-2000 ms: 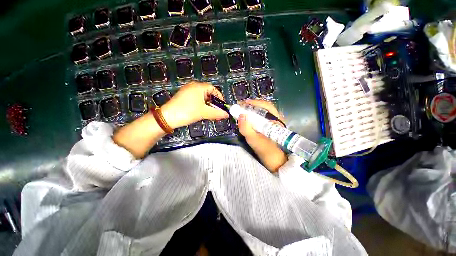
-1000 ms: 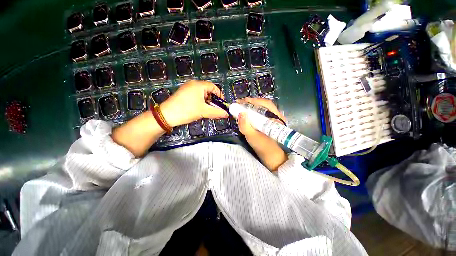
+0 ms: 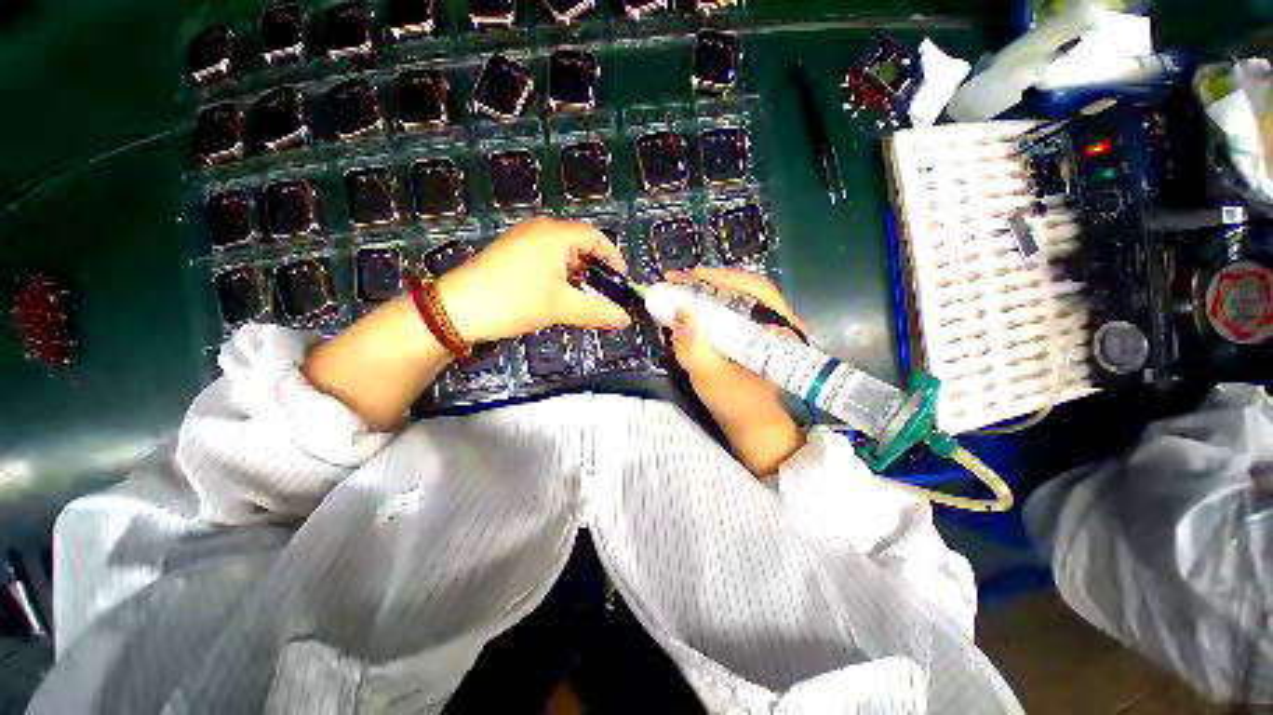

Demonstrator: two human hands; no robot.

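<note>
My left hand (image 3: 547,286), bare, grips a small black device housing (image 3: 612,285) between thumb and fingers. My right hand (image 3: 726,349), bare, is closed around a clear-white dispensing syringe (image 3: 782,360) with a printed label. The syringe's pale tip points at the housing; exact contact is too small to tell. A thin dark tool (image 3: 776,320) also lies in my right hand, partly hidden. The green adapter (image 3: 907,421) is on the syringe's rear, with a yellowish air hose (image 3: 987,497). Clear blister trays (image 3: 482,123) under and beyond my hands hold rows of black housings.
Small red parts (image 3: 45,320) lie in a pile at the left. More red pieces (image 3: 868,87) and a dark pen-like tool (image 3: 824,140) lie beyond the trays. A white ribbed rack (image 3: 977,266) and black controller (image 3: 1117,238) stand right. Another person's pale sleeve (image 3: 1166,531) is at lower right.
Both hands stay at the same place with the housing and syringe, with only slight shifts. The syringe's rear has moved slightly to the right. The sleeve at lower right has shifted a little.
</note>
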